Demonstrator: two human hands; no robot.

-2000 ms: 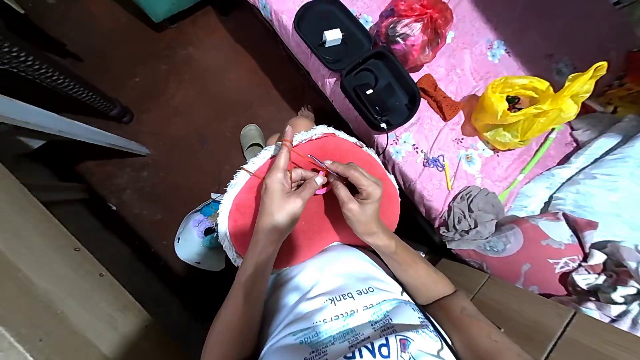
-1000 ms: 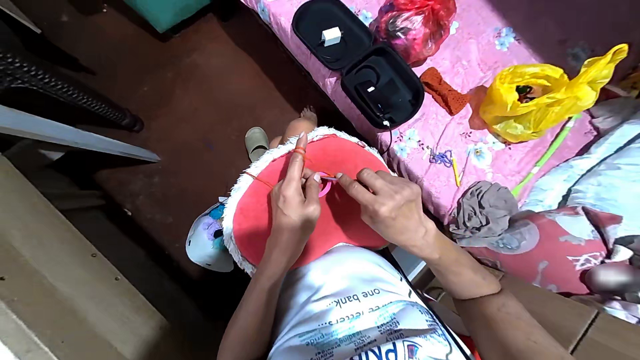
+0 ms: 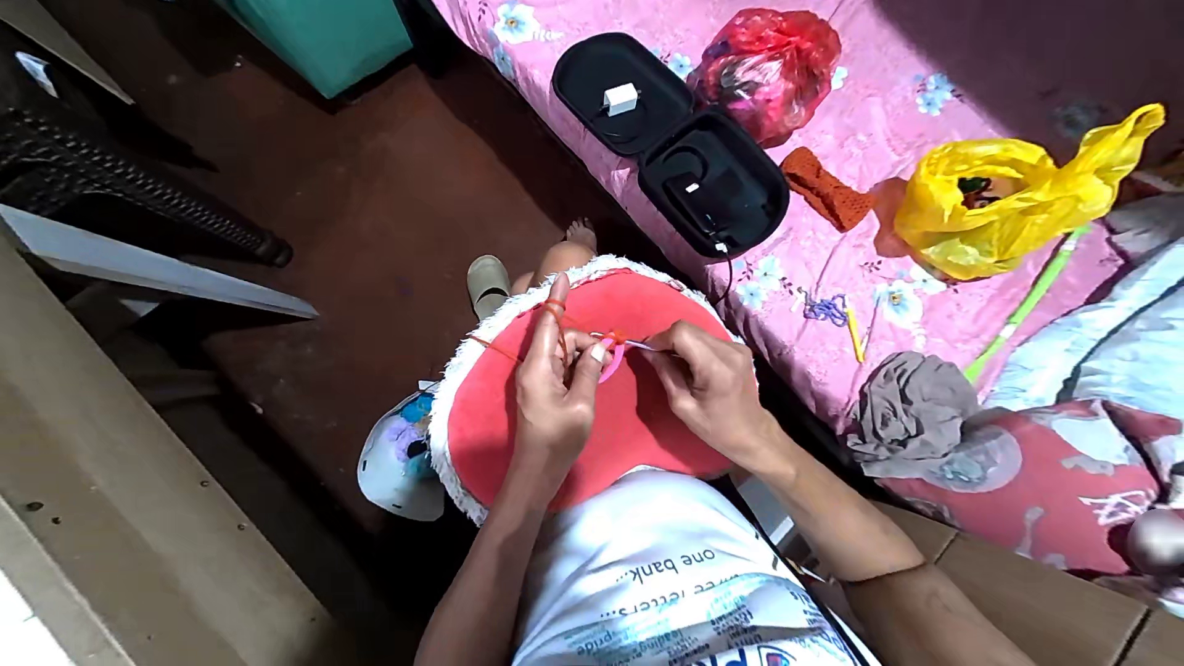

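Over the red cushion with white fringe (image 3: 666,421) on my lap, my left hand (image 3: 558,379) pinches a pink ring (image 3: 611,364) between thumb and fingers. Orange yarn (image 3: 497,349) wraps around its raised index finger and runs off to the left. Orange stitches (image 3: 614,339) sit at the top of the ring. My right hand (image 3: 708,384) grips a thin metal crochet hook (image 3: 640,345), whose tip points left and meets the orange stitches. The hook's handle is mostly hidden in my right fingers.
On the pink floral sheet lie an open black case (image 3: 712,185), a red plastic bag (image 3: 770,74), an orange knitted piece (image 3: 828,190), a yellow bag (image 3: 999,213) and a gray cloth (image 3: 911,407). A white container (image 3: 398,472) stands left of the cushion.
My right hand has shifted between gripping close to the ring and holding slightly to its right. The left index finger stays raised with yarn on it.
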